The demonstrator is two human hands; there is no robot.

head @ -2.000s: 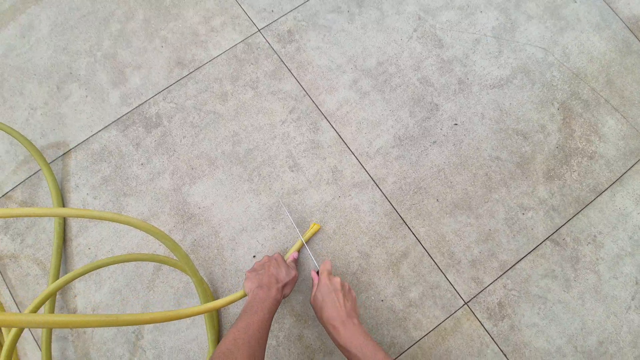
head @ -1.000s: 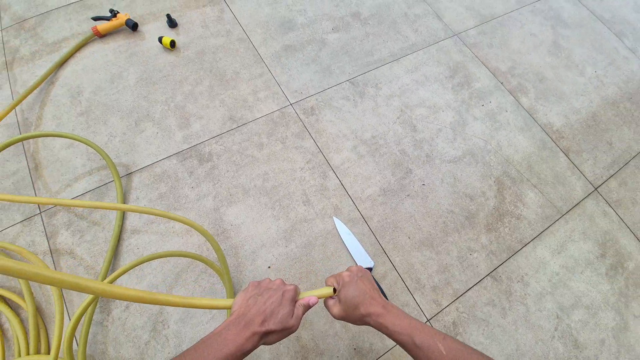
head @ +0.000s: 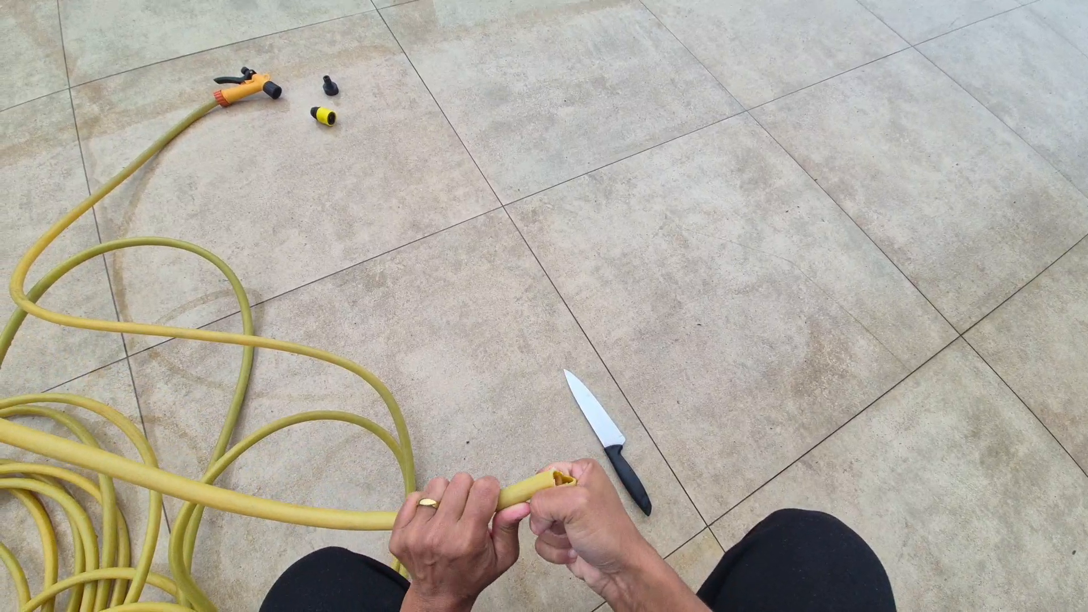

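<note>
A yellow garden hose (head: 280,508) runs in from the left to my hands. My left hand (head: 459,531), with a ring on one finger, is wrapped around it just behind its end. My right hand (head: 586,523) pinches the rim of the open end, which looks split and pulled out of round. Beside my right hand, a kitchen knife (head: 597,412) with a black handle lies flat on the floor tiles, its blade pointing away from me.
Loops of the yellow hose (head: 81,518) lie at the lower left. Farther off, an orange spray gun (head: 248,88) sits on the hose's other end, near a yellow and black hose connector (head: 324,116) and a small black fitting (head: 330,85). My knees show at the bottom.
Two seconds ago the knife was in my right hand at the hose; now it lies on the floor and that hand grips the hose end. The view takes in more floor.
</note>
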